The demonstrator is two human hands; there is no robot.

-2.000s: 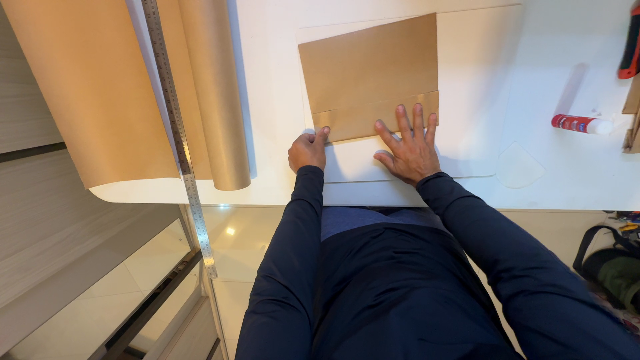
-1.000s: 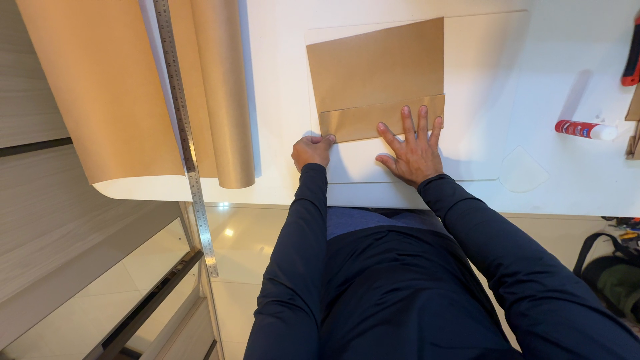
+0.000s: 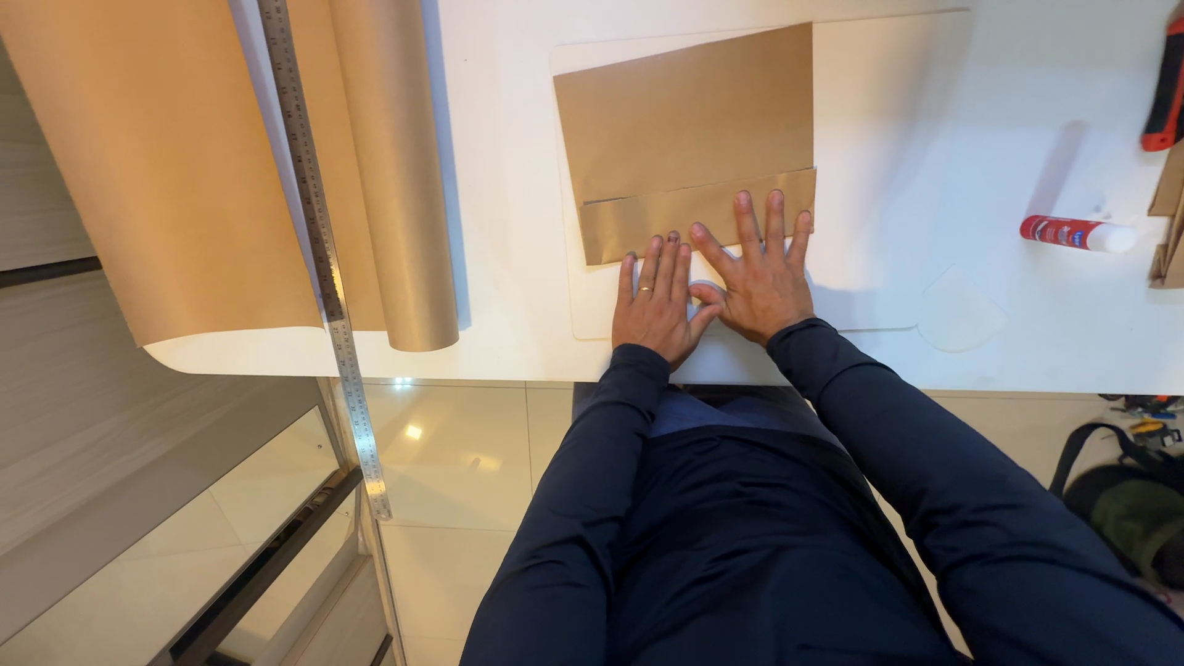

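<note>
A sheet of brown kraft paper [image 3: 689,125] lies on a thin white board [image 3: 879,268] on the table, with a folded flap [image 3: 629,222] along its near edge. My left hand [image 3: 657,305] rests flat, its fingertips at the fold's near edge and nothing gripped. Just to its right, my right hand [image 3: 760,273] spreads its fingers over the right part of the flap, pressing down on it. The two thumbs are close together, between the hands. Neither hand holds anything.
At left, a roll of kraft paper [image 3: 398,185] lies with a long steel ruler [image 3: 310,176] across its unrolled part, jutting past the table edge. A red glue stick [image 3: 1064,233] and a red and black tool [image 3: 1164,88] lie at right. A bag [image 3: 1124,509] stands on the floor.
My left hand has moved right from the flap's left corner to beside my right hand, and its fingers have straightened. My right hand stays on the flap.
</note>
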